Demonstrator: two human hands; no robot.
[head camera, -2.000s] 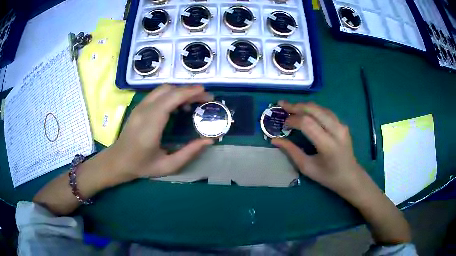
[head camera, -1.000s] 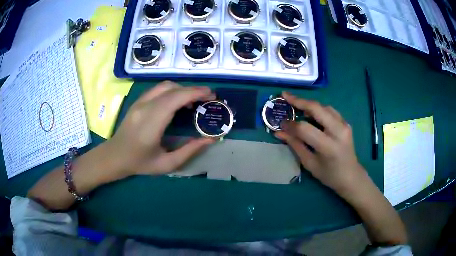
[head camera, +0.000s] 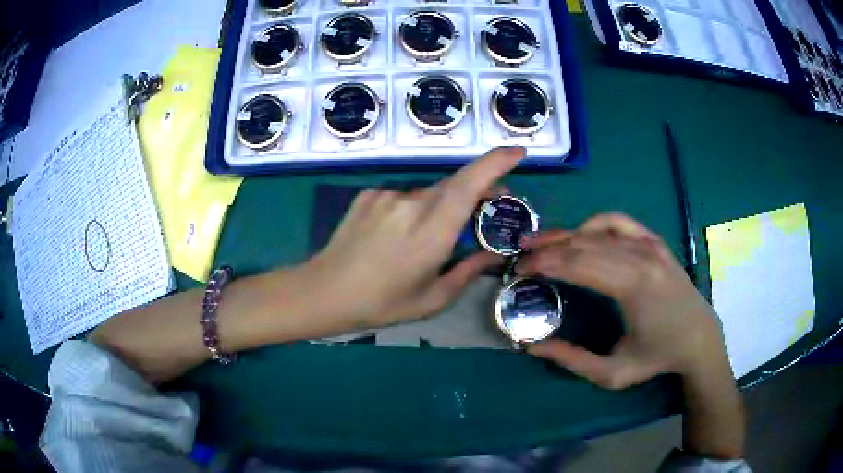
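Observation:
One round watch head (head camera: 507, 224) with a black face and white tabs lies between my hands. My left hand (head camera: 397, 245) has its thumb and a finger at this watch's left side, with the index finger stretched out over it toward the tray. A second watch head (head camera: 529, 310), its face glaring white, is nearer me. My right hand (head camera: 624, 296) holds it between thumb and fingers, with a fingertip by the upper watch. The watch tray (head camera: 397, 164) with several watches in white compartments stands behind my hands.
A beige strip (head camera: 453, 325) and a dark square (head camera: 330, 208) lie partly under my left hand. At left are the gridded sheet (head camera: 69, 249) with clip and yellow paper (head camera: 199, 199). At right are a black pen (head camera: 681, 199), a note sheet (head camera: 763, 286) and a second tray (head camera: 712, 66).
My left hand has moved right, from the left watch to the upper one. My right hand has moved down and right. The two watches are now one above the other, not side by side.

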